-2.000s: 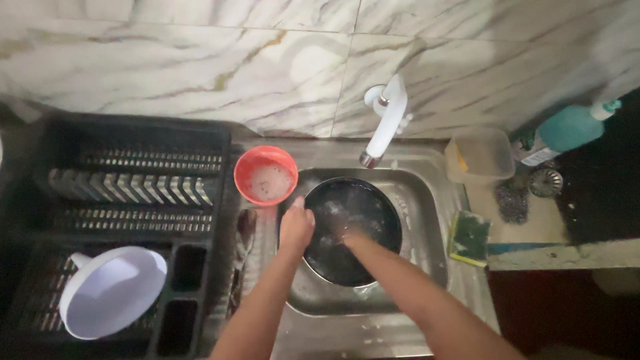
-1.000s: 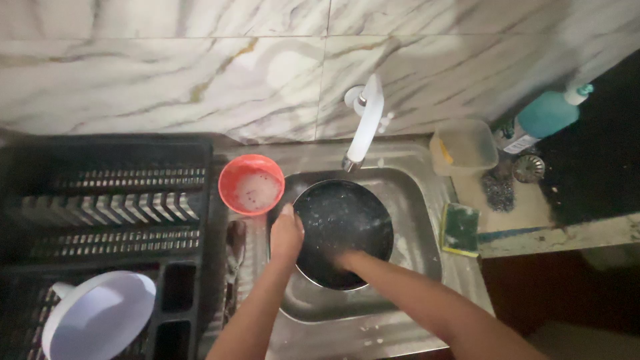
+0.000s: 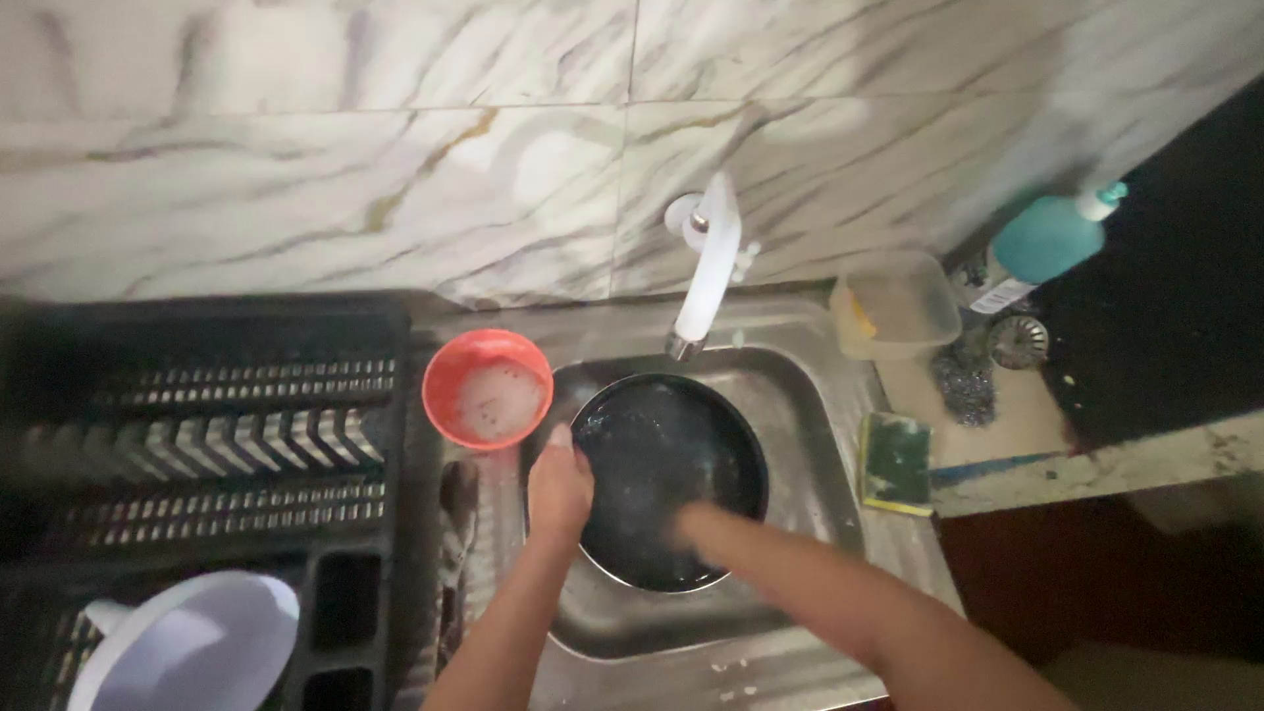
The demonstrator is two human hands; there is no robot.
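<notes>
A round dark pan (image 3: 647, 444) sits in the stainless steel sink (image 3: 800, 434), with its inside wet. My left hand (image 3: 561, 486) grips the pan's left rim, thumb on top. Inside the pan, toward its lower right, is my right hand (image 3: 696, 528), blurred; its fingers and whatever it may hold cannot be made out. Above the pan's far edge hangs the white faucet (image 3: 709, 281) with a metal tip. A red-orange bowl (image 3: 494, 390) of foamy liquid stands left of the sink. To the right of the basin lies a green and yellow sponge (image 3: 896, 464).
A black dish rack (image 3: 395, 454) at left holds a white handled vessel (image 3: 197, 642). Spoons (image 3: 456, 513) lie beside the rack. Right of the sink are a clear plastic container (image 3: 899, 301), steel wool (image 3: 965, 385), a drain strainer (image 3: 1018, 342) and a teal pump bottle (image 3: 1049, 240). Marbled tile wall behind.
My left hand stays on the pan's left rim. My right hand remains inside the pan, lower and farther right in it than two seconds ago.
</notes>
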